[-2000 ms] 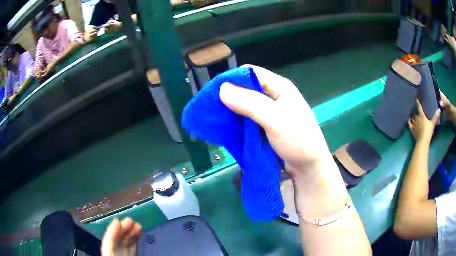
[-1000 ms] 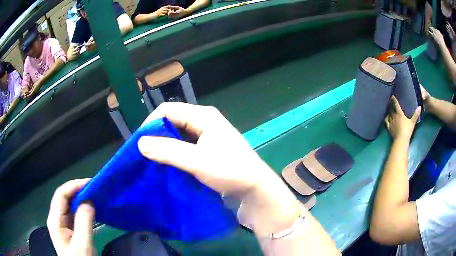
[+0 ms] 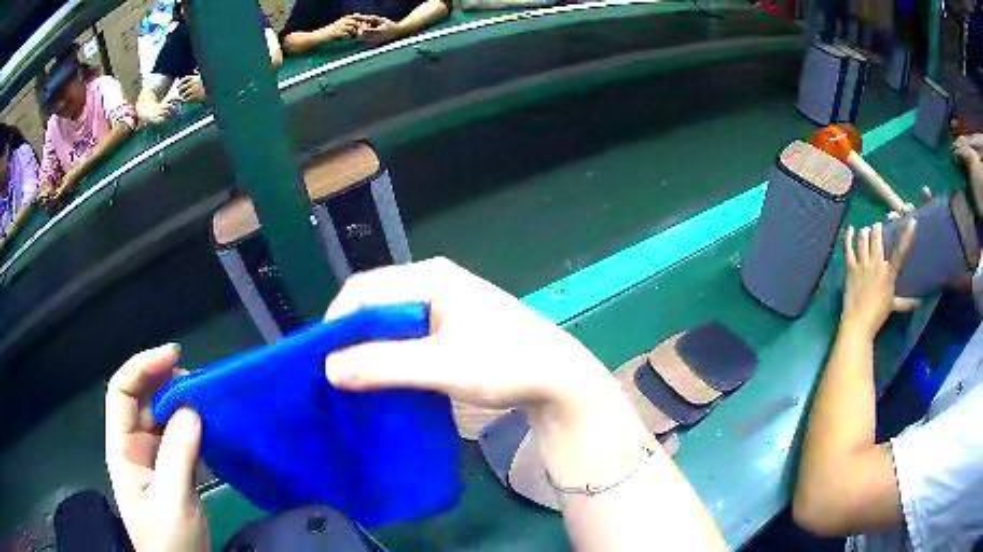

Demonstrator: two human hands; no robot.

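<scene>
A bright blue cloth (image 3: 334,431) is stretched between my two hands above the bench. My left hand (image 3: 156,453) pinches its left corner between thumb and fingers. My right hand (image 3: 464,340) grips its top right part, thumb in front. Below the cloth, at the bottom edge, the black end of a speaker (image 3: 296,534) with a round foot shows; the cloth and the picture edge hide the rest.
Loose end covers (image 3: 701,361) lie fanned right of my right wrist. A grey speaker (image 3: 795,232) stands further right, beside a neighbour's hands (image 3: 871,270) on another speaker. Wood-topped speakers (image 3: 343,173) stand behind a green post (image 3: 259,140). People (image 3: 92,119) sit opposite.
My left hand has come up and taken the cloth's corner, and my right hand has moved left and down. The view has shifted right. The neighbour's speaker has tilted over to the right.
</scene>
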